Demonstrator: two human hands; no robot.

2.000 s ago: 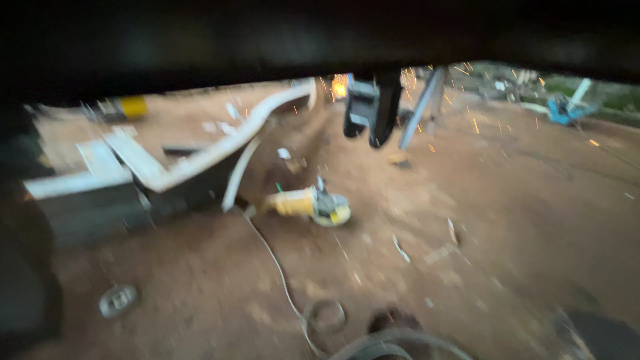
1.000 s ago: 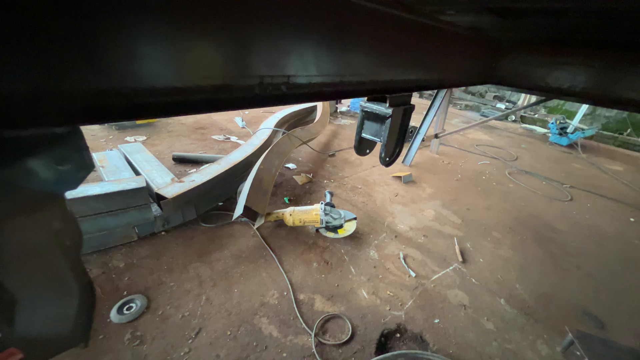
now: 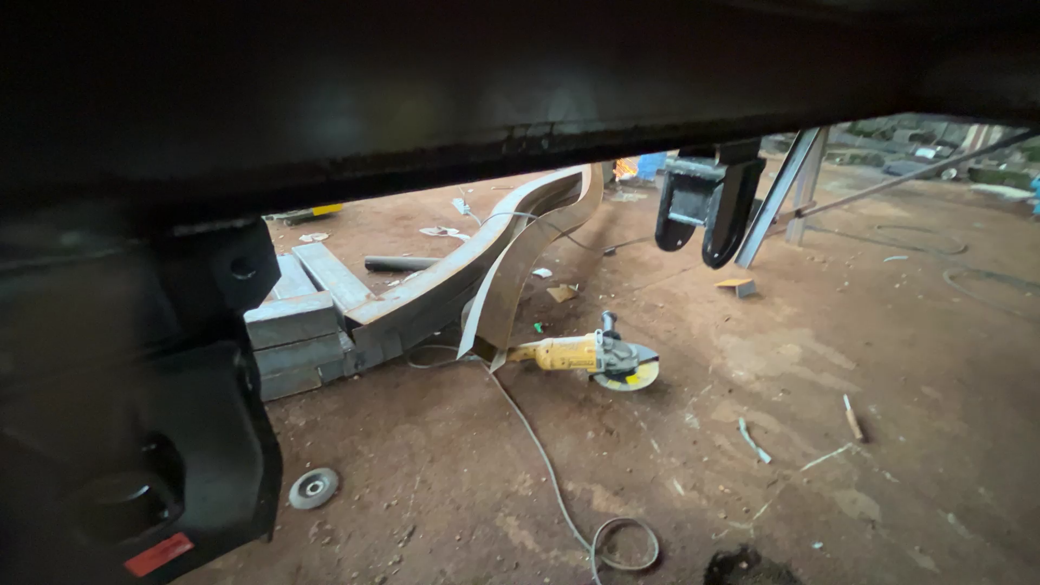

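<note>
Neither of my hands is in view. A yellow angle grinder (image 3: 569, 353) lies on the brown ground, its disc (image 3: 630, 375) at the right end and its cord (image 3: 532, 431) running toward the bottom edge in a loop. Just behind its handle stands a curved metal strip (image 3: 508, 301) beside a long curved steel beam (image 3: 439, 284). Rectangular steel sections (image 3: 292, 321) are stacked at the beam's left end. A black steel bracket (image 3: 708, 207) with two rounded lugs hangs from the dark beam overhead (image 3: 487, 89).
A large dark metal bracket (image 3: 219, 455) fills the lower left. Near it lies a small wheel or disc (image 3: 314, 487). An angled metal leg (image 3: 780, 199) and a thin brace (image 3: 910, 172) stand at the right. Cable (image 3: 918, 240) lies behind them. Orange sparks (image 3: 624, 168) show at the back.
The view has shifted, and the overhead beam and left bracket now fill more of it. Sparks spread widely two seconds ago; now they show only in a small spot at the back.
</note>
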